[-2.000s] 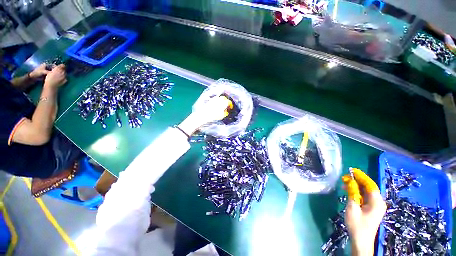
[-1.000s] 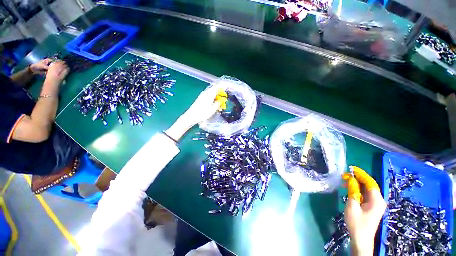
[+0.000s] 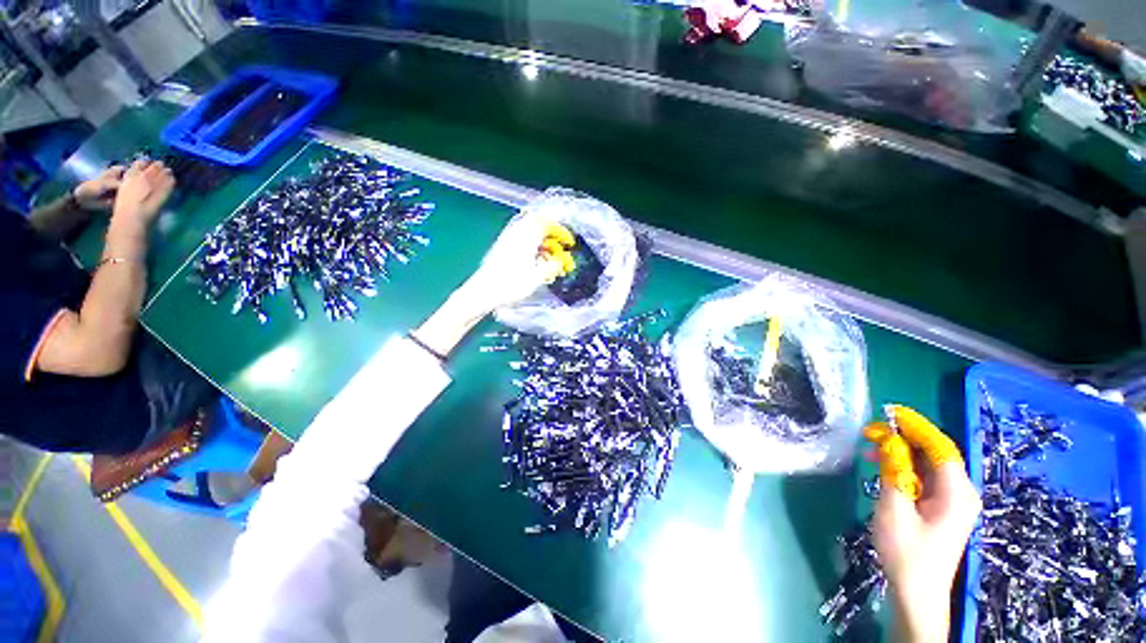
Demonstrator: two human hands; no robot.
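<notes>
My left hand (image 3: 525,266), with yellow finger cots, is at the mouth of the left clear plastic bag (image 3: 608,239), which has black parts inside. Its fingertips are close together; whether they hold a part cannot be told. My right hand (image 3: 921,502), also with yellow finger cots, is raised right of the right clear plastic bag (image 3: 832,442). Its thumb and fingers pinch a tiny silver-ended piece. The central pile (image 3: 591,427) of black-and-silver pieces lies in front of the left bag. The small right pile (image 3: 857,580) lies beside my right wrist.
The blue plastic tray (image 3: 1049,471), full of pieces, is at the far right. A far-left pile (image 3: 314,236) and a smaller blue tray (image 3: 251,116) lie left. A neighbouring worker's arm (image 3: 107,295) is there. The conveyor's metal rail (image 3: 716,264) runs behind the bags.
Since the earliest frame, my left hand has drawn back slightly left within the left bag's mouth. My right hand has barely moved and keeps its pinch.
</notes>
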